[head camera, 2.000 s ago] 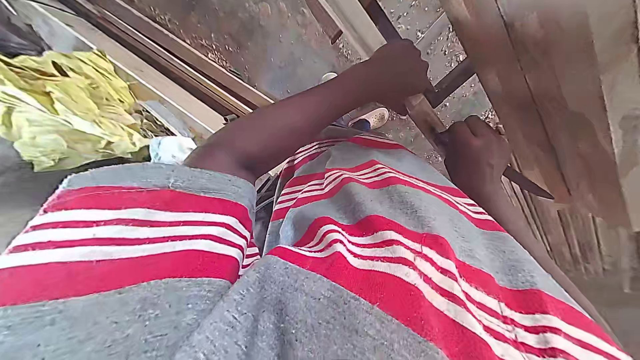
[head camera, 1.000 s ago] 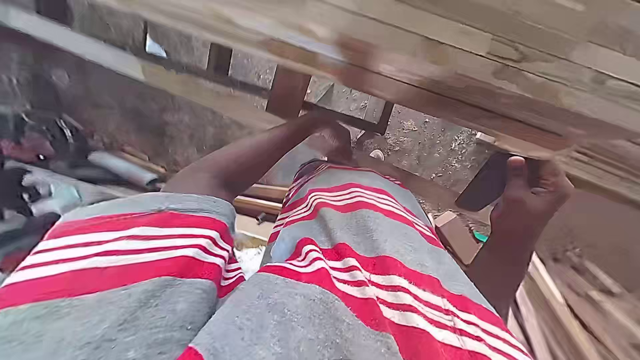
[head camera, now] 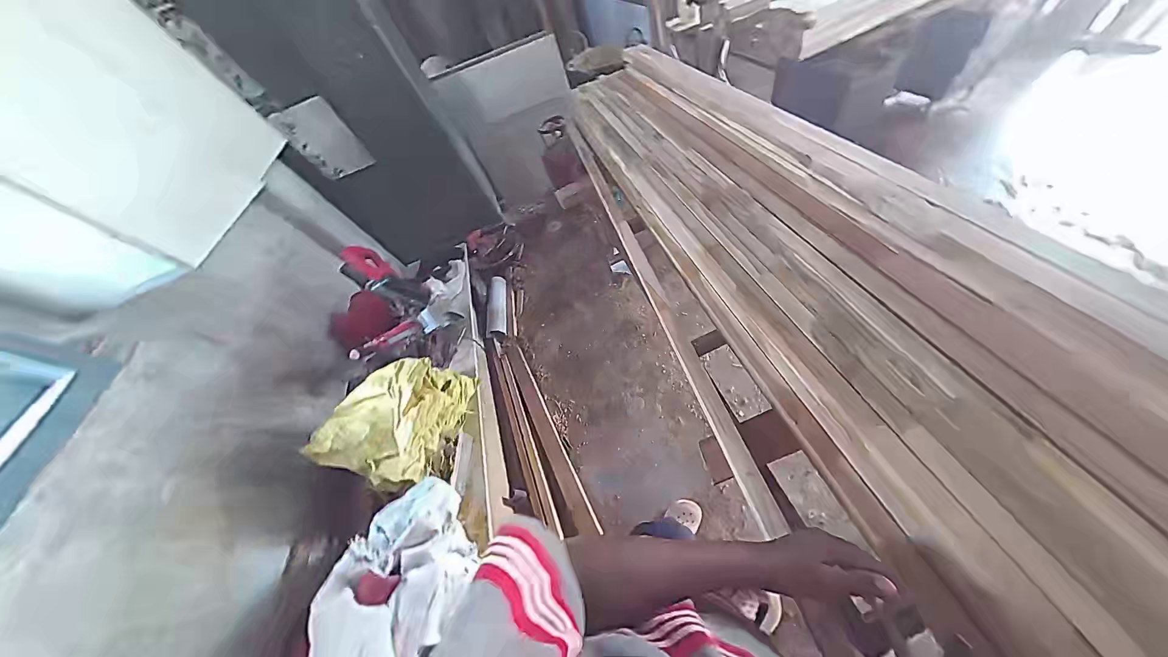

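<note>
My left hand reaches in from the bottom centre, over the near edge of a long stack of wooden planks. Its fingers point right and are partly curled. Blur and dark shapes below them hide whether they hold anything. My right hand cannot be made out. A narrow wooden board runs along the stack's left side, with dark wooden crosspieces between them.
A yellow sack and a white cloth lie at left beside long timber strips. Red and black items are heaped behind them. A shoe shows on the dirt floor. A dark door panel stands at back left.
The view has swung widely along the plank stack. My right hand, seen at the planks' edge one second ago with a dark flat thing, no longer shows clearly.
</note>
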